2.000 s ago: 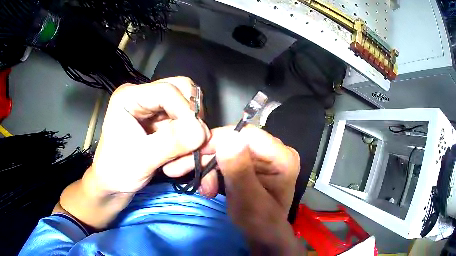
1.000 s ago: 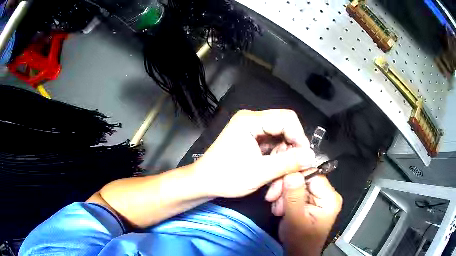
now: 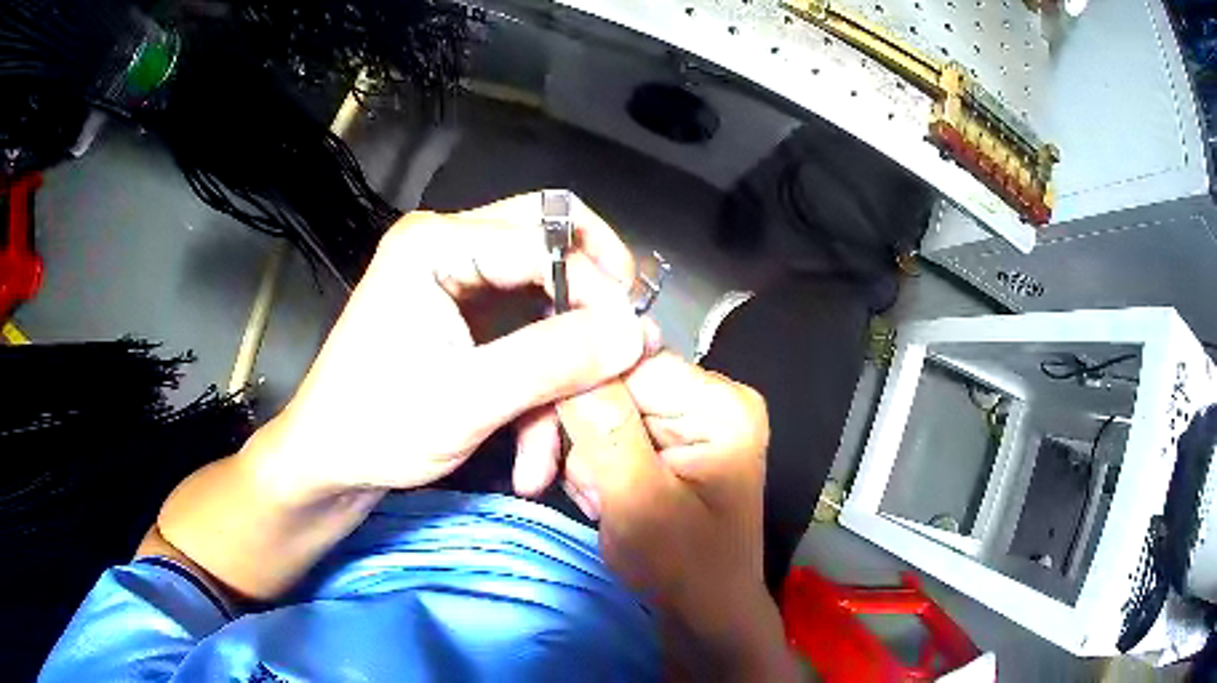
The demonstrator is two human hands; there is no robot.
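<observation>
My left hand (image 3: 441,347) is closed on a black cable whose silvery connector (image 3: 557,220) points up above the fingers. A second silvery connector (image 3: 650,283) stands out just to its right, where both hands meet. My right hand (image 3: 681,467) is just below and right of my left hand, its fingers pinched on a cable at the second connector. The hands touch and hide most of the cable lengths between them.
A gold loading fixture (image 3: 994,147) with a reddish-brown edge lies on the perforated metal tabletop (image 3: 747,67) at upper right. A black cable bundle (image 3: 267,147) hangs at upper left, with more black cables (image 3: 94,427) at left. A white open-frame stand (image 3: 874,447) and red frame (image 3: 868,627) are at right.
The view swung right and then back left. The hands remain together; the left connector now points straight up, and the second connector sits closer to the left hand's fingers than two seconds ago.
</observation>
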